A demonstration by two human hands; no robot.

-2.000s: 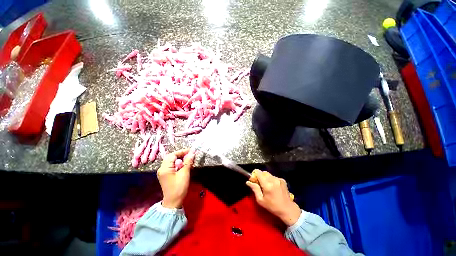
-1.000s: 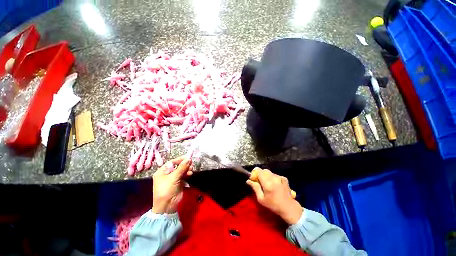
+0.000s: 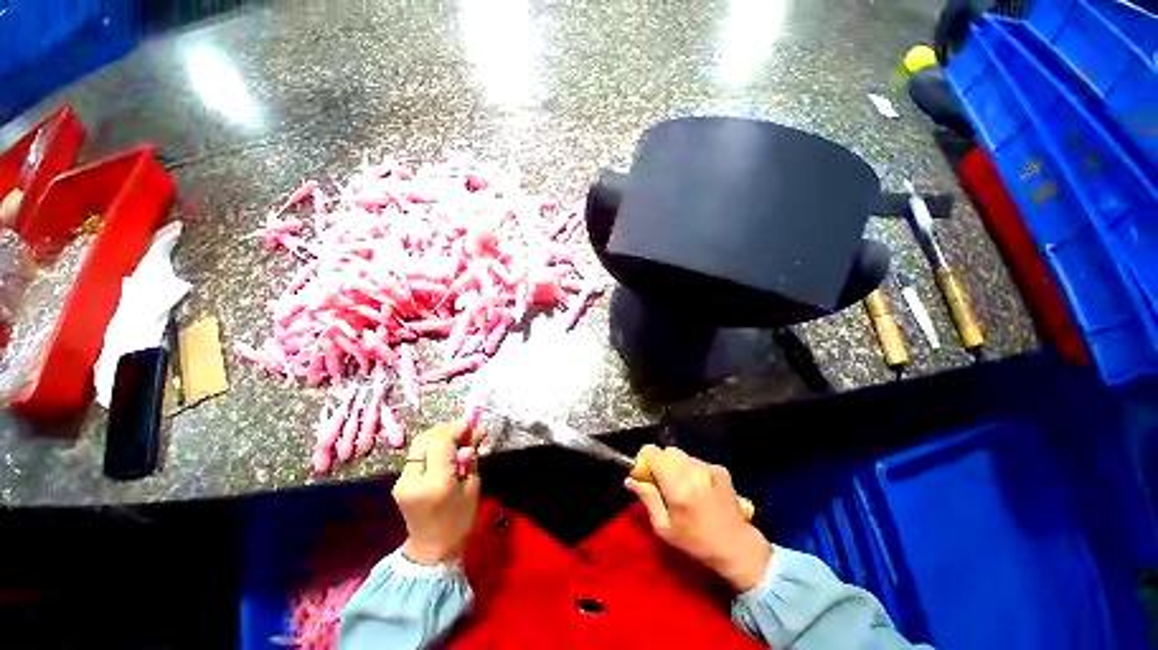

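My left hand (image 3: 438, 493) is near the bench's front edge, its fingertips closed on a small moulded pink piece (image 3: 471, 423). My right hand (image 3: 698, 513) grips the yellowish wooden handle of a trimming knife (image 3: 591, 444). The knife's narrow silvery blade points left toward the pink piece; glare blurs its tip, so I cannot tell whether it touches. A loose pile of pink pieces (image 3: 419, 273) lies on the speckled bench beyond my left hand. Several pink pieces (image 3: 359, 423) lie side by side at the pile's near edge.
A black hooded object (image 3: 743, 216) stands right of the pile, with wooden-handled tools (image 3: 959, 307) beyond it. At left are a red tray (image 3: 95, 279), white cloth (image 3: 144, 305), smartphone (image 3: 135, 413) and cardboard (image 3: 201, 362). Blue crates (image 3: 1003, 533) are at right; a tub below holds pink pieces (image 3: 326, 612).
The view has shifted, so bench things appear lower and further left. The pink piece in my left fingertips now points more upright. My right hand still grips the knife.
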